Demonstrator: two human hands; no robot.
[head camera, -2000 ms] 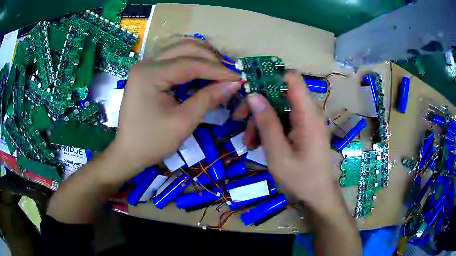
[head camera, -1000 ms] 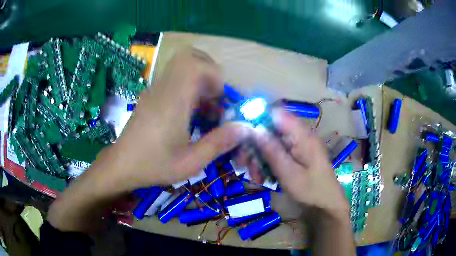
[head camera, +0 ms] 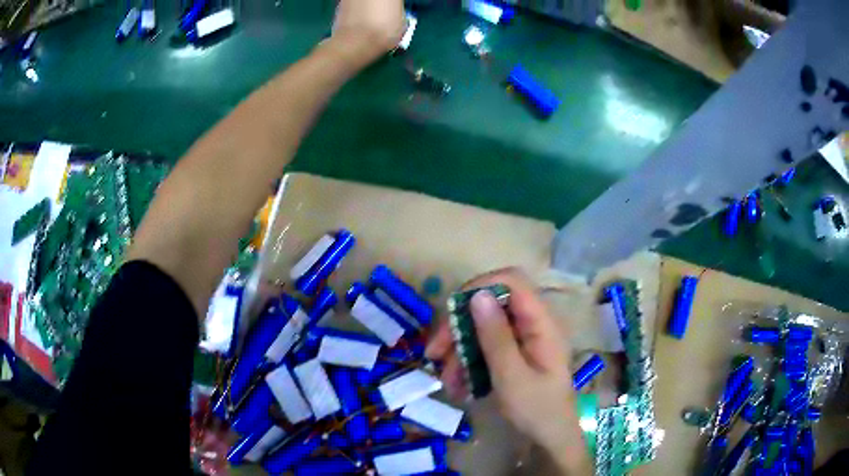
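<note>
My right hand (head camera: 512,344) holds a green circuit board (head camera: 468,349) upright between thumb and fingers, at the right side of the cell heap. My left hand (head camera: 370,20) is stretched out over the belt and cut off by the top edge; its fingertips are hidden. A small white piece (head camera: 408,33) shows beside it; whether the hand grips it cannot be told. Blue battery cells (head camera: 402,296) lie heaped on brown cardboard, many with white pads (head camera: 348,352) and thin wires.
The green conveyor belt (head camera: 307,139) bears a blue cell (head camera: 533,90) with wires and more cells at far left. A grey metal post (head camera: 670,177) slants down on the right. Board panels (head camera: 102,242) pile at left; others (head camera: 622,423) lie at right, beside bagged cells (head camera: 791,372).
My left hand has moved from the board up and away over the belt. The bright glow is gone. My right hand still holds a board. The view has shifted, showing more belt.
</note>
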